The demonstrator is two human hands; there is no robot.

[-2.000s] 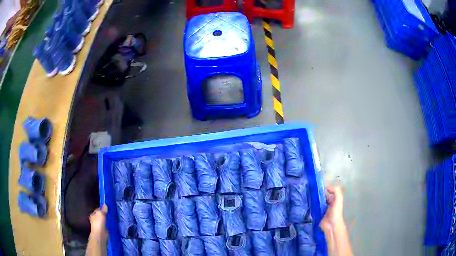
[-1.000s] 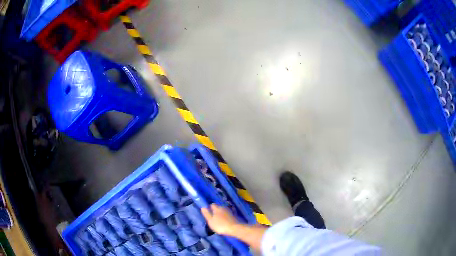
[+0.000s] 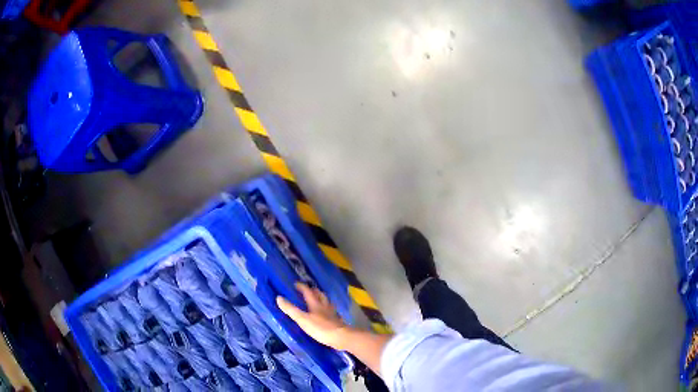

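A blue plastic crate (image 3: pixel 212 237) stands low at the lower left, cut off by the bottom edge. It holds rows of blue crinkled boot uppers (image 3: pixel 200 284), packed side by side. It sits on a stack of crates; a lower one sticks out on the right and shows pale-edged pieces inside. My right hand (image 3: pixel 312 315) is at the crate's right outer side, palm toward the wall, with its fingers apart. I cannot tell how firmly it touches the crate. My left hand is not in view.
A blue stool (image 3: pixel 67 98) stands at the upper left, with a red stool (image 3: pixel 60 14) partly behind it. Yellow-black tape (image 3: pixel 265 147) runs past the crates. More crates with pieces (image 3: pixel 624 115) are stacked at the right. My shoe (image 3: pixel 414 253) is on the grey floor.
The view has turned right, from the bench toward the floor. The filled crate, held on both sides earlier, is on the stack. My right hand has come off the rim; my left hand has left view.
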